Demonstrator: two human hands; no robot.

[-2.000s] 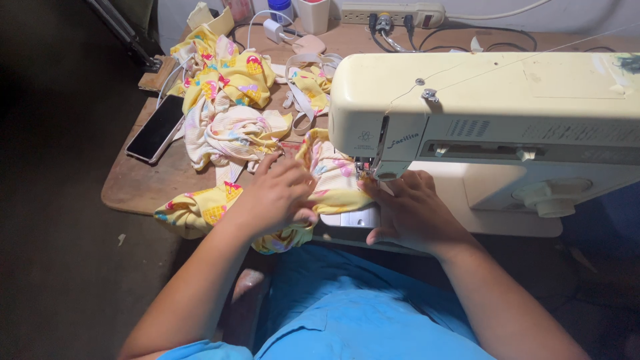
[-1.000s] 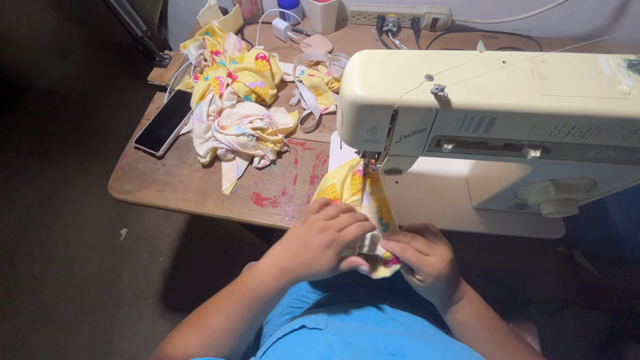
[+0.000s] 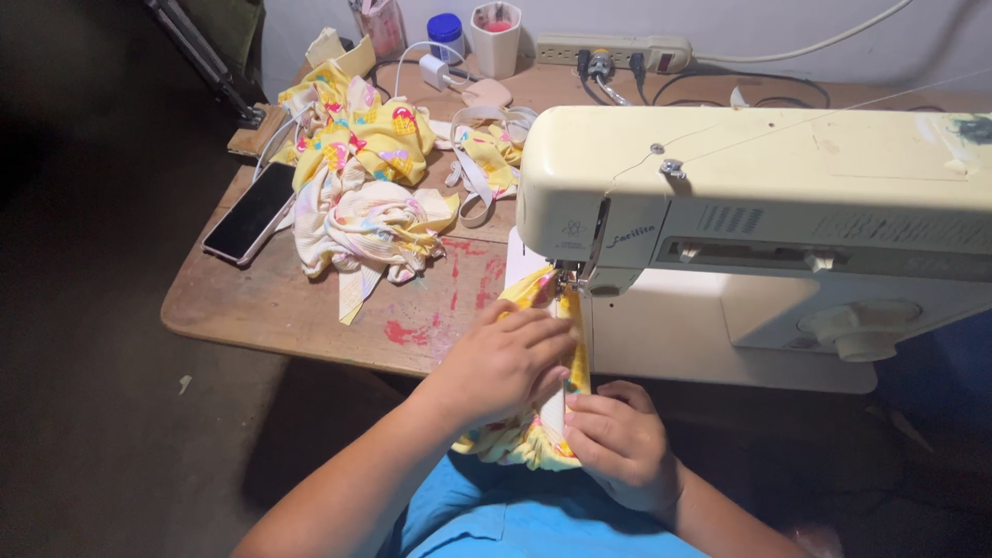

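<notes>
A cream sewing machine (image 3: 744, 163) stands on the right of the table. Under its presser foot (image 3: 570, 283) runs a yellow printed fabric piece (image 3: 575, 341), which hangs toward my lap with a pale inner strip showing and a gathered lower end. My left hand (image 3: 508, 360) lies on top of the fabric just in front of the needle area, fingers curved over it. Lower down, my right hand (image 3: 620, 442) pinches the fabric's right edge between thumb and fingers. Thread runs across the machine's top to its front.
At the left of the wooden table (image 3: 256, 310) lie a crumpled yellow and white fabric pile (image 3: 372, 217), a smartphone (image 3: 252, 213) and elastic bands (image 3: 474, 167). Behind stand a white cup (image 3: 496, 43), a blue-lidded jar (image 3: 445, 39) and a power strip (image 3: 612, 53) with plugs.
Two seconds ago both hands were beside the presser foot with the fabric bunched to the left. The fabric now hangs toward my lap, and my right hand has moved down to its lower part.
</notes>
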